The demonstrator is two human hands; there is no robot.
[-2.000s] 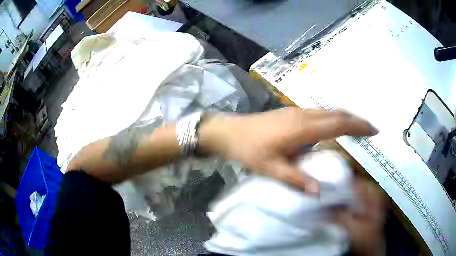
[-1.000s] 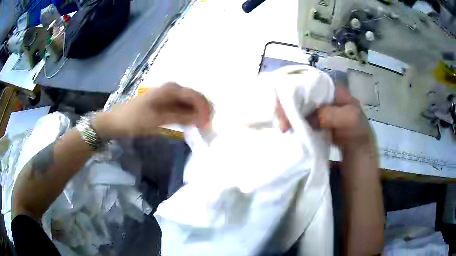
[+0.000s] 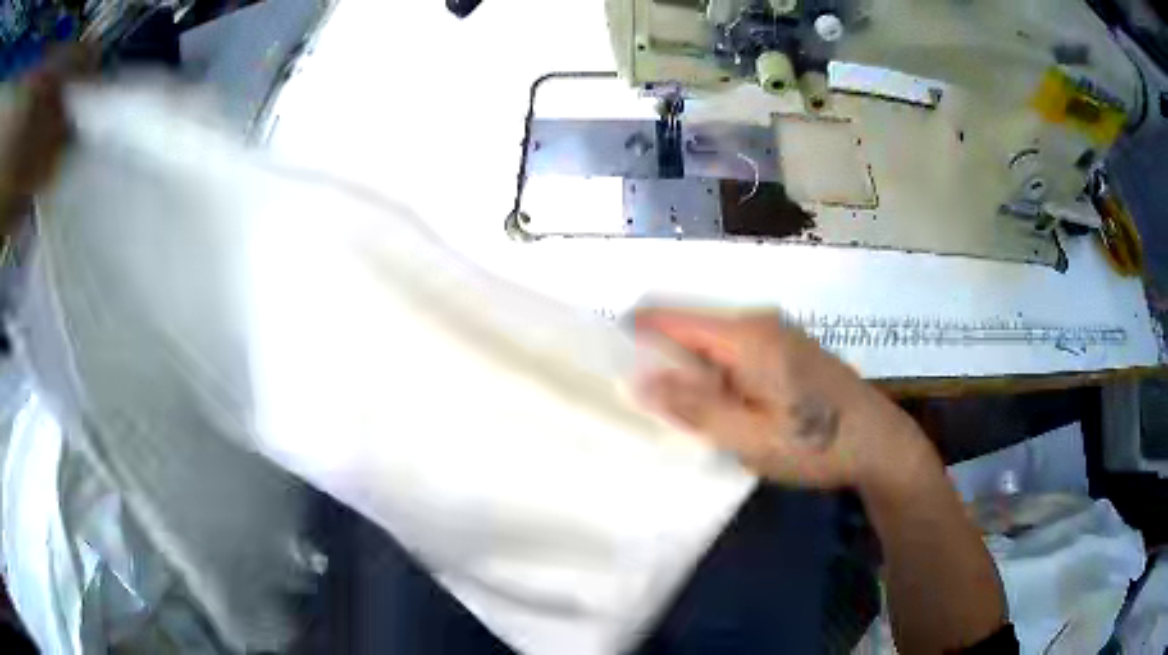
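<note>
A white cloth piece (image 3: pixel 372 358) is stretched between my two hands in front of the table edge, blurred by motion, with a cream strip along its upper part. My left hand (image 3: pixel 32 134) is at the far left edge, blurred and partly cut off, gripping the cloth's upper left end. My right hand (image 3: pixel 743 390) pinches the cloth's right end just in front of the ruler scale (image 3: pixel 961 335). The sewing machine head (image 3: pixel 685 39) and its metal throat plate (image 3: pixel 673 205) stand behind the cloth, apart from it.
Heaped white cloth (image 3: pixel 1070 569) lies below the table at the lower right, and more (image 3: pixel 96 563) at the lower left. The table's wooden front edge (image 3: pixel 1025 381) runs right of my right hand. A yellow object (image 3: pixel 1078 108) sits on the machine's right side.
The view has swung from the left heap to the machine. My left hand has moved far left, and the bunched cloth is now spread out between my hands.
</note>
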